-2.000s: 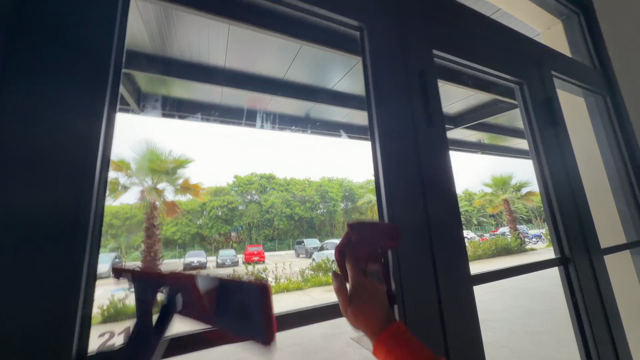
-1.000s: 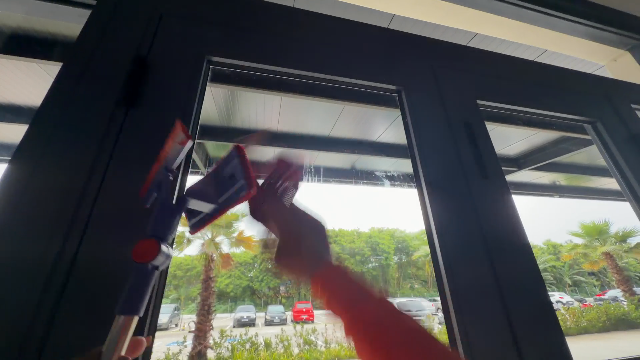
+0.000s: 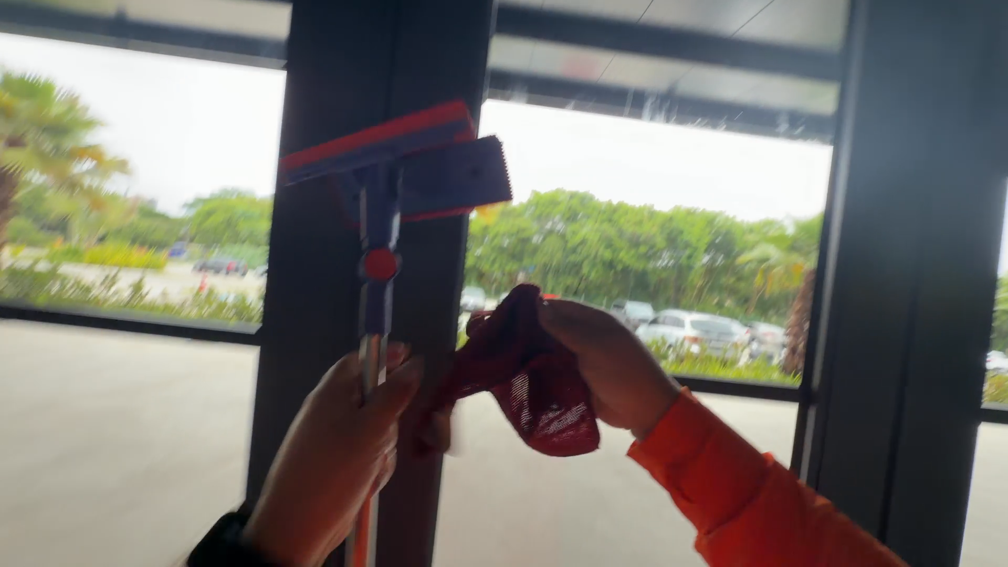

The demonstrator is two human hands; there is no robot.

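Note:
My left hand [image 3: 346, 425] is closed around the metal pole of a window squeegee [image 3: 381, 213], whose head is up at the left of centre. The head has a blade edged in red and a dark blue pad, with a red round joint below. In my right hand [image 3: 606, 354] is a dark red cloth [image 3: 543, 386], which hangs bunched to the right of the pole. Part of the cloth reaches toward the left hand; whether the left fingers also touch it cannot be told.
Dark door frames [image 3: 882, 236] surround several glass panes. Whitish streaks [image 3: 650, 106] show near the top of the middle pane [image 3: 693, 165]. Beyond the glass stand trees, a palm [image 3: 31, 142] and parked cars [image 3: 693, 329].
My right hand, raised near the squeegee head one second ago, is now lower with the cloth, beside the pole. The squeegee head has turned and stands more upright. The view has shifted.

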